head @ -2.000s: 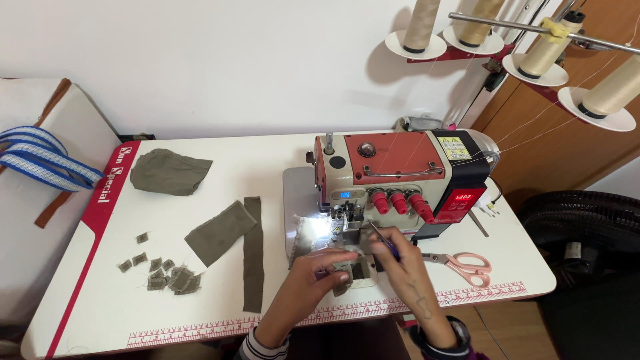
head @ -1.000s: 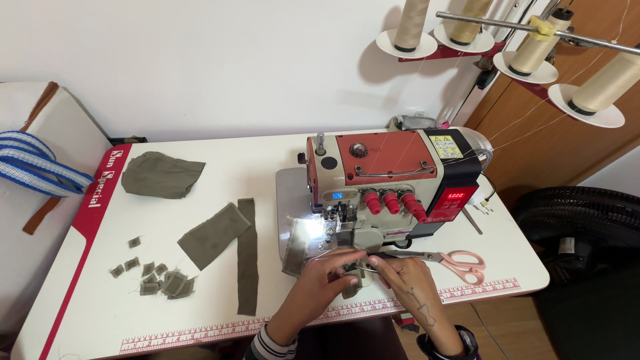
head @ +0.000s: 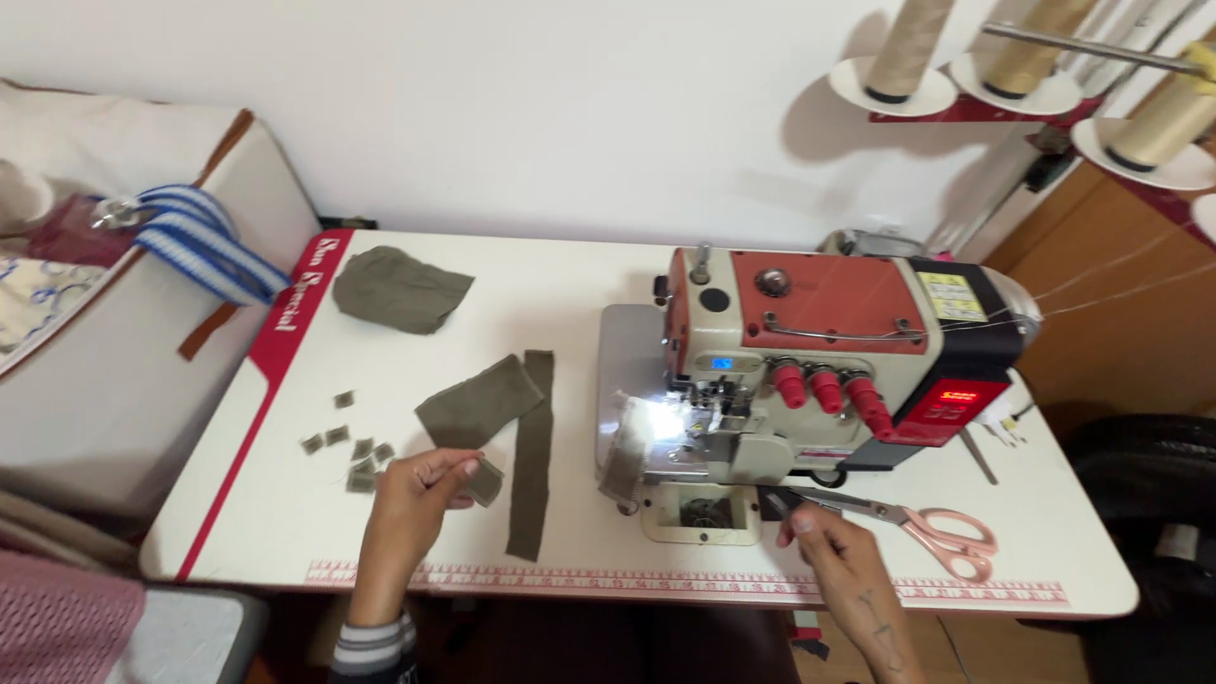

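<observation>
My left hand (head: 423, 494) pinches a small olive fabric piece (head: 485, 482) above the table, just left of a long olive strip (head: 532, 456). My right hand (head: 836, 560) holds a small dark tool (head: 781, 502), its kind unclear, by the front of the overlock sewing machine (head: 826, 332). Under the machine's lit needle area lies a piece of olive fabric (head: 627, 456). An olive rectangle (head: 480, 401) overlaps the strip. Several small fabric squares (head: 337, 434) are scattered to the left, some partly behind my left hand. A larger olive piece (head: 401, 290) lies farther back.
Fabric scissors (head: 940, 541) with pink handles lie right of the machine's open front compartment (head: 703, 511). A printed ruler (head: 608, 579) runs along the table's front edge. Thread cones (head: 907, 47) stand at the upper right. A white bin (head: 142, 313) with a blue-striped strap is at the left.
My hands were close together in front of the machine; now they are apart. My left hand has moved left with a small fabric piece, and my right hand is beside the scissors.
</observation>
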